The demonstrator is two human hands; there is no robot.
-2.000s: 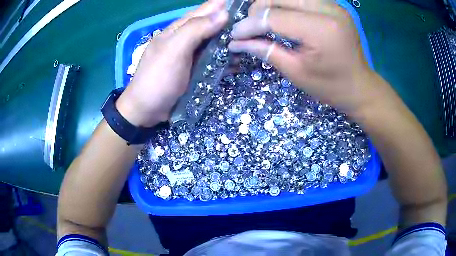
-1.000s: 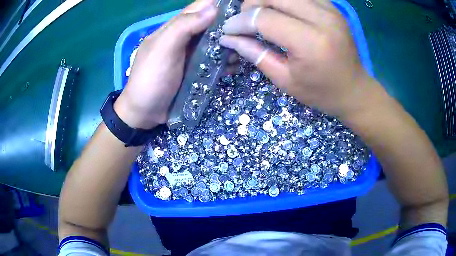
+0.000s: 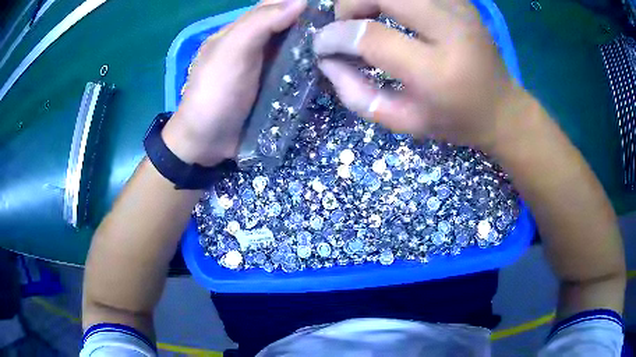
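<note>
My left hand (image 3: 222,97) holds a grey metal strip (image 3: 275,125) tilted over the blue tray (image 3: 335,279). Shiny round fittings sit along the strip. The strip's top end is cut off by the upper edge of the view. My right hand (image 3: 425,77) is at the strip's upper part, thumb and fingers bent toward it, with pale bands on two fingers. Its fingertips are blurred, and I cannot tell whether they hold a fitting. Loose silver fittings (image 3: 362,202) fill the tray, and a small white label (image 3: 254,238) lies among them.
Bright metal strips (image 3: 82,157) lie on the green bench (image 3: 35,160) at the left. A block of stacked strips (image 3: 619,97) stands at the right edge. Small rings lie on the bench. My forearms flank the tray, and a grey floor with yellow lines shows below.
My right hand's fingers have shifted and spread slightly at the strip. The strip stays in my left hand, with its lower end slightly higher in view. The view has shifted slightly.
</note>
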